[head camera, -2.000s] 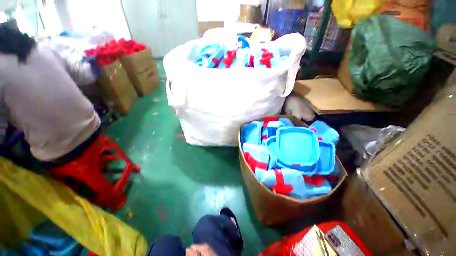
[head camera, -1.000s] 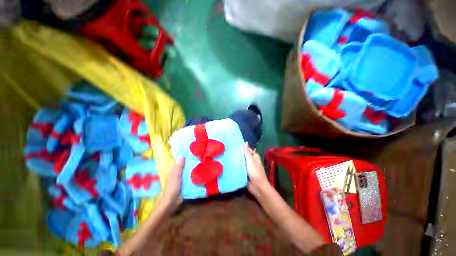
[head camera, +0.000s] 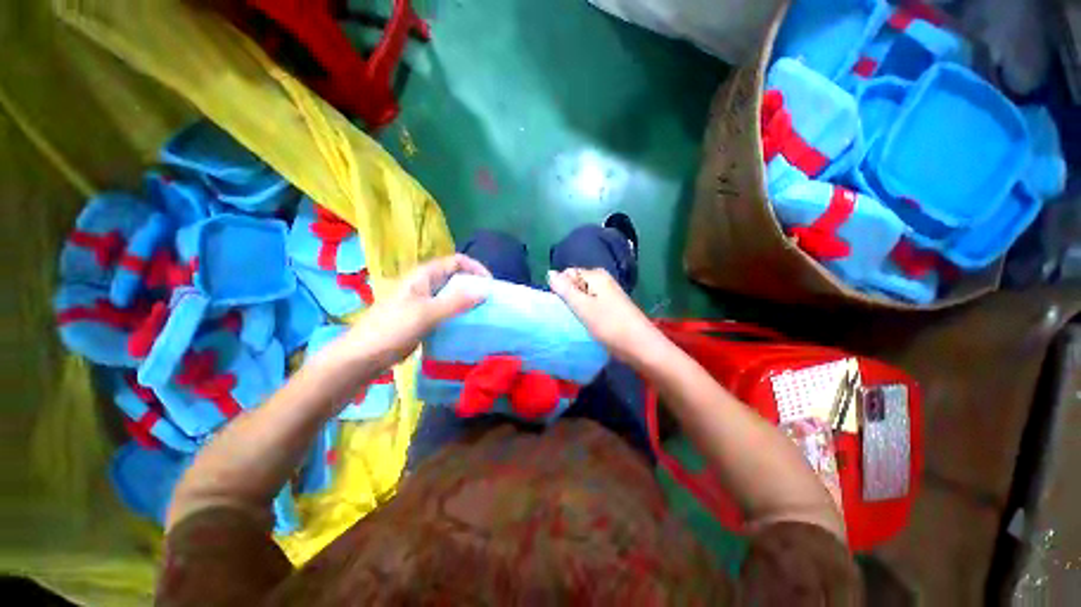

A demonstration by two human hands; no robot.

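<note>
A light blue plush gift-box piece (head camera: pixel 522 326) is held over my lap, its fuzzy outer face towards me, with a red ribbon band and a puffy red bow (head camera: pixel 510 389) near its lower edge. My left hand (head camera: pixel 441 299) pinches its upper left corner between thumb and fingers. My right hand (head camera: pixel 595 311) grips its upper right corner. Both hands are bare. The inside face of the piece is hidden.
A yellow sheet or sack (head camera: pixel 409 225) full of blue pieces lies at the left. A brown carton (head camera: pixel 729 196) heaped with pieces stands at the upper right. A red stool (head camera: pixel 759 374) at the right holds a glittery phone (head camera: pixel 886 441), a dotted card and a patterned item.
The view looked ahead, then turned down to the lap. Since one second ago the piece has turned so its bow band runs sideways, and both hands have moved up to its top corners.
</note>
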